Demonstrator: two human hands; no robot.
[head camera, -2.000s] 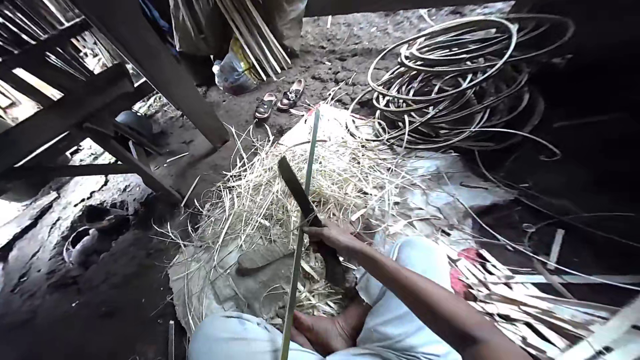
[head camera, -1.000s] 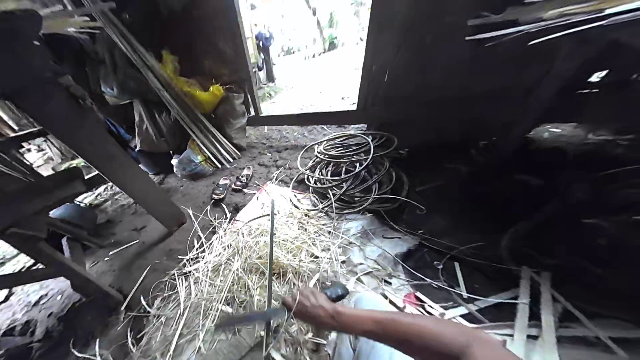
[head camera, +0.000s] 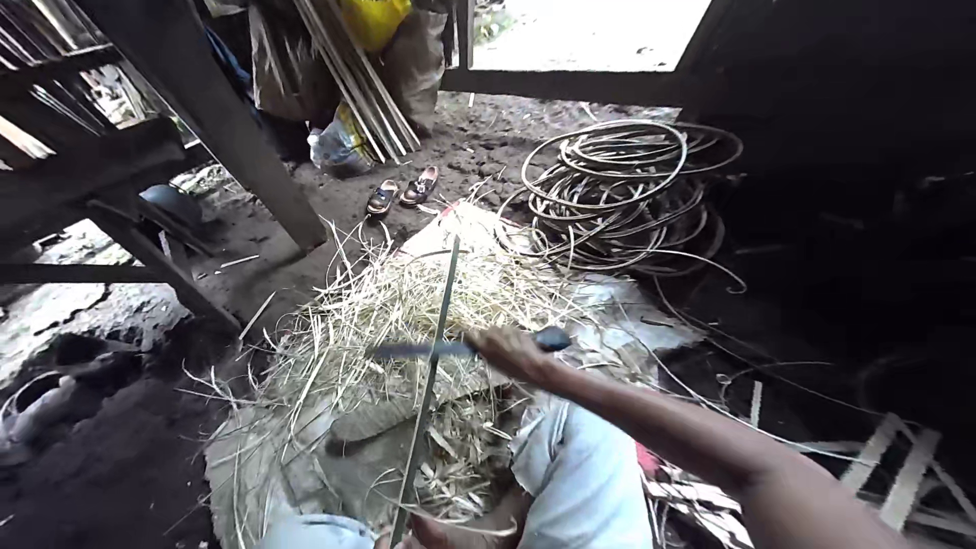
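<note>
My right hand (head camera: 507, 351) grips a large knife near its dark handle (head camera: 553, 338); the blade (head camera: 408, 350) points left and crosses a long, narrow green strip, apparently bamboo (head camera: 427, 396). This strip slants from the bottom edge up over a pile of pale, thin shavings (head camera: 427, 290). Skin shows at the strip's lower end, but whether it is my left hand or part of a foot is unclear. A worn, rounded dark piece (head camera: 374, 419) lies left of the strip on a ground sheet (head camera: 252, 465). My legs in light trousers (head camera: 583, 473) are on either side.
Coiled strips (head camera: 618, 198) are heaped at the upper right. Sandals (head camera: 400, 191) sit beyond the shavings, near a plastic bag (head camera: 339, 145) and leaning slats (head camera: 358, 84). A wooden post (head camera: 229, 130) slants down at the left. Pale flat strips (head camera: 884, 473) lie at the lower right.
The knife blade pointed up and to the left two seconds ago and now lies nearly level across the strip. The view swung up toward the doorway and partly back down.
</note>
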